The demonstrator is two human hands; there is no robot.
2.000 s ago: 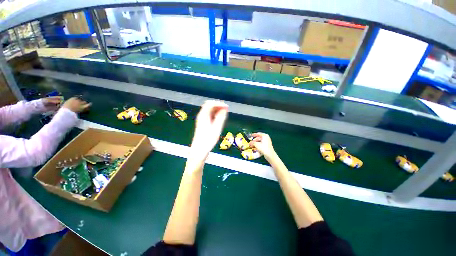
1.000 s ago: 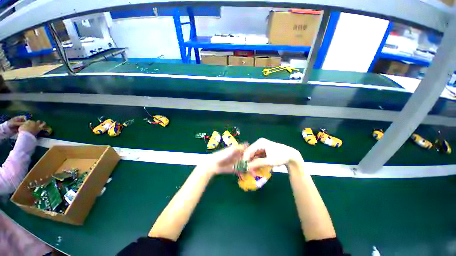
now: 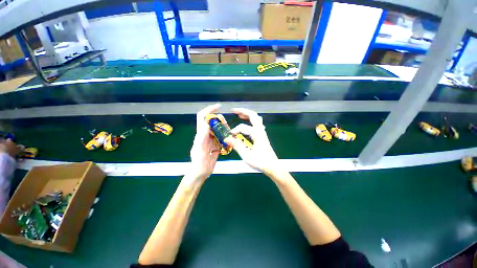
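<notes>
A yellow housing shell with a blue inside is held up between my two hands, over the belt's near edge. A dark green circuit board shows at its opening. My left hand grips the shell from the left side. My right hand is at its right, with fingers at the board and shell. Another yellow piece shows behind my right fingers; whether it is held or lies on the belt is unclear.
Yellow units lie on the dark green conveyor belt, at left and right. An open carton of green boards stands at left on the bench. A slanted grey post rises at right. A person's sleeve shows at the left edge.
My hands have raised the unit from low over the bench and turned it, so its blue inside shows. The view has shifted right. The carton and belt units appear further left.
</notes>
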